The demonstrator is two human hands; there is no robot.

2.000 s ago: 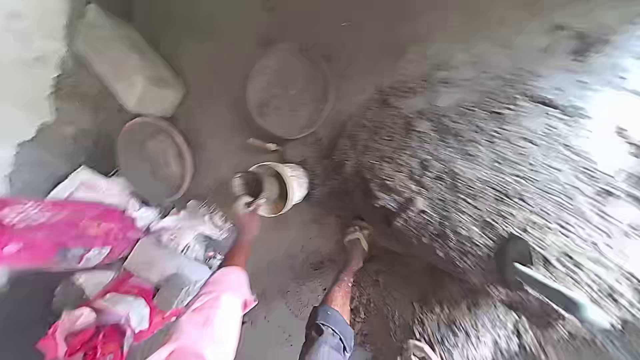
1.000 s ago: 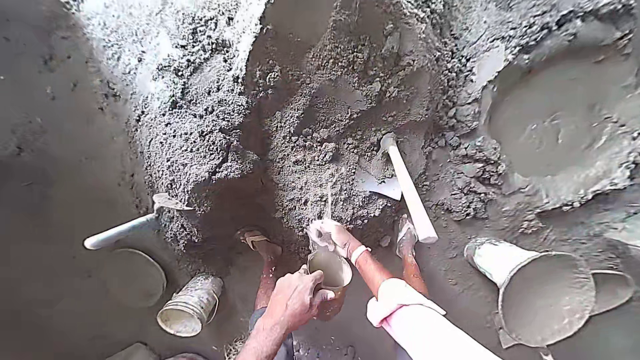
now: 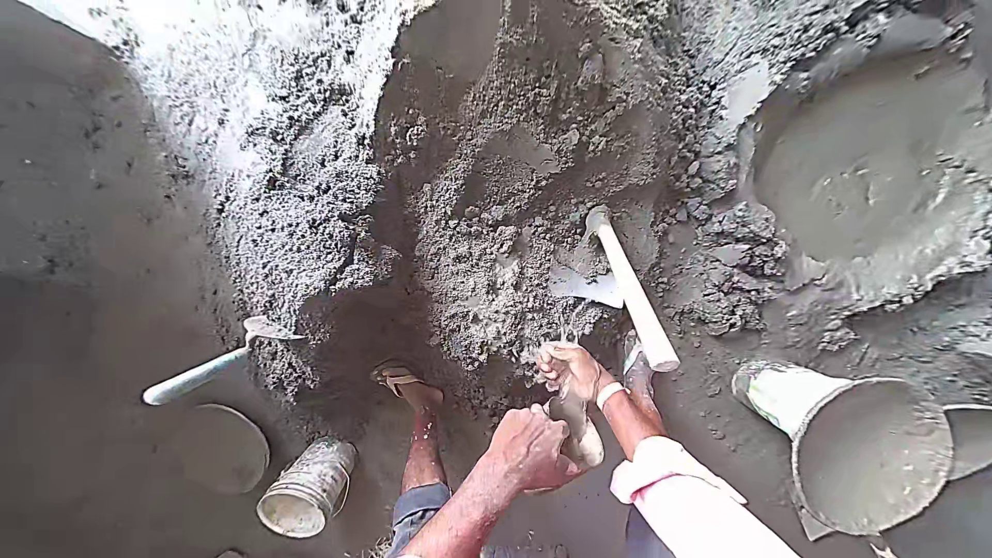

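Note:
My left hand (image 3: 535,449) grips a small mud-coated container (image 3: 587,446) by its rim, tilted between my forearms. My right hand (image 3: 572,370) is just above its mouth, fingers curled, with splashing liquid around the fingertips; whether it holds anything is unclear. In front of both hands lies a heap of damp grey sand or mortar mix (image 3: 496,287). A hoe with a pale handle (image 3: 639,302) rests on the heap's right side, its metal blade partly in the material. My sandaled foot (image 3: 399,380) stands at the heap's near left edge.
A second hoe (image 3: 201,373) lies at left, beside a round pan (image 3: 225,449) and a dirty plastic bucket (image 3: 310,484). At right are a white bucket (image 3: 783,395) and a large round pan (image 3: 872,457). Wet grey slurry (image 3: 868,170) fills a hollow at upper right.
Two seconds ago one hand was at a bucket with a small container. Now both hands are over the heap's near edge, and liquid sprays from my right hand. The view has swung widely.

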